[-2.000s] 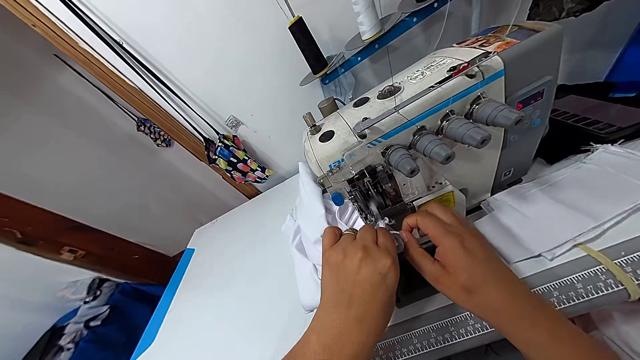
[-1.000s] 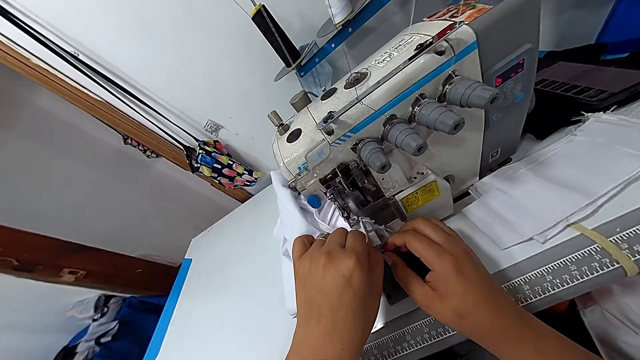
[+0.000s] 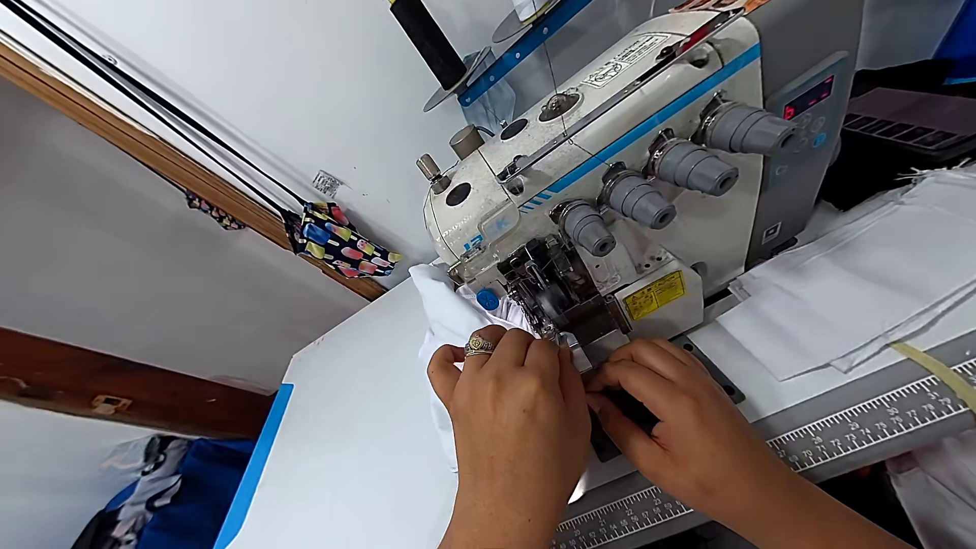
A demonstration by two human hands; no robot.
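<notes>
A white overlock sewing machine (image 3: pixel 625 145) with several grey tension knobs stands on the white table. White fabric (image 3: pixel 442 313) lies at its needle area and runs down its left side. My left hand (image 3: pixel 518 412), with a ring on one finger, grips the fabric just in front of the presser foot (image 3: pixel 550 324). Close to its right, my right hand (image 3: pixel 671 412) pinches the fabric edge between thumb and fingers; the fingertips are partly hidden. The two hands nearly touch.
Stacked white fabric pieces (image 3: pixel 862 282) lie right of the machine. A measuring tape (image 3: pixel 862 427) runs along the table's front edge. Behind stand a black thread cone (image 3: pixel 428 42) and a white one. A patterned cloth (image 3: pixel 343 244) hangs at the wall.
The view has moved closer to the machine. Both hands stay at the fabric in front of the presser foot, with only small shifts of the fingers.
</notes>
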